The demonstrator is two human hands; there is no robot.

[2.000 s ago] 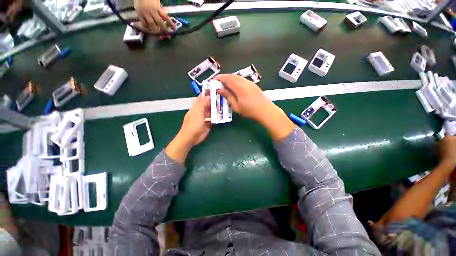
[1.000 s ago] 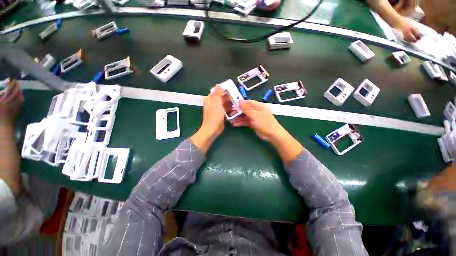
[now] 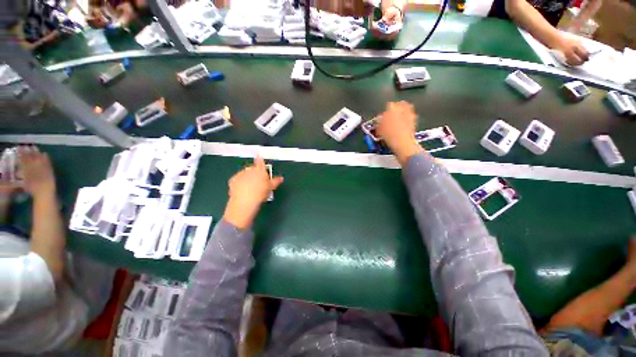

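Note:
My left hand (image 3: 250, 190) is over a single white front cover (image 3: 270, 183) on the green bench top, index finger and thumb apart. Only the cover's right part shows; whether I grip it is hidden. My right hand (image 3: 397, 127) reaches over the belt, fingers down at a half-assembled unit (image 3: 372, 128) with a blue battery (image 3: 369, 143) beside it. My fingers partly cover the unit, so the grip is unclear. Another open unit (image 3: 437, 139) lies right of that hand. A closed unit (image 3: 342, 123) lies on the belt to its left.
A pile of front covers (image 3: 150, 199) lies at the left. An open unit (image 3: 494, 198) lies on the bench at right. The pale rail (image 3: 314, 157) separates bench and belt (image 3: 279, 90). A black cable (image 3: 356, 75) loops overhead. Other people's hands show at left, top and right.
My hands have parted from the unit they held together. A closed unit now stands on the belt. My left hand moved to the single cover, my right to the open unit. The view shifted.

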